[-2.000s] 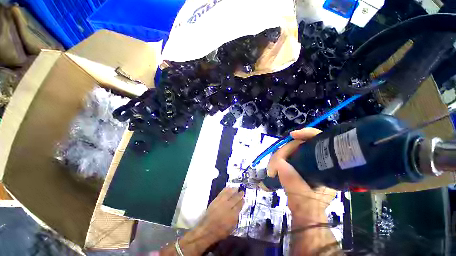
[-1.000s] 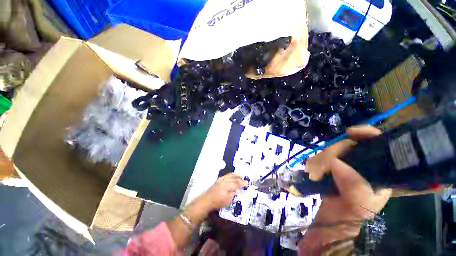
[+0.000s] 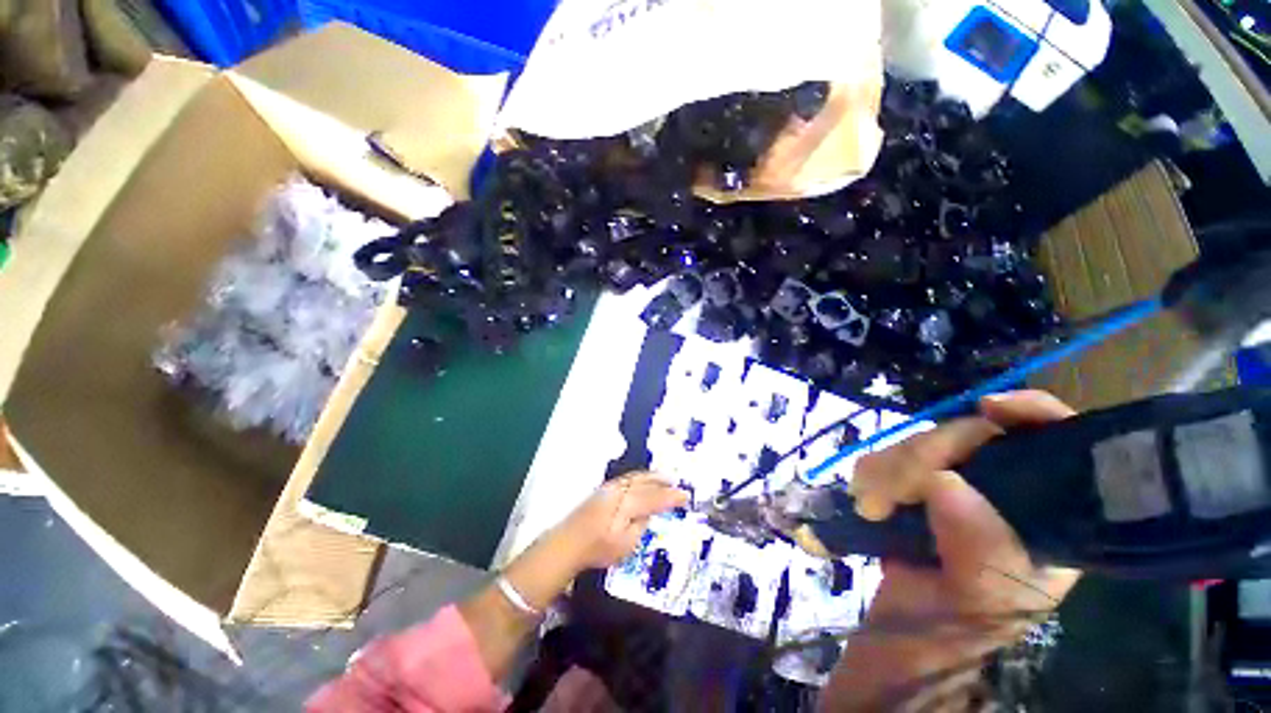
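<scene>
White plates with dark centres (image 3: 657,568) lie in close rows on a dark tray in front of me. My right hand (image 3: 962,515) is wrapped around the dark power screwdriver (image 3: 1073,481), which lies nearly level. Its silvery nozzle (image 3: 753,515) points left, over the rows. A bright blue tube (image 3: 976,393) runs beside it. My left hand (image 3: 630,518) is at the left edge of the rows, fingertips close to the nozzle tip. Whether its fingers hold anything cannot be told.
A heap of glossy black housings (image 3: 892,265) lies behind the plates, with a paper sack (image 3: 669,63) above it. A cardboard box (image 3: 126,279) holding clear plastic (image 3: 286,320) is at the left. A white box with a blue display (image 3: 992,45) stands at the back right.
Since two seconds ago, the screwdriver has swung lower and flatter to the right, uncovering more plates. My left hand has moved up along the rows' left edge. The view has shifted slightly.
</scene>
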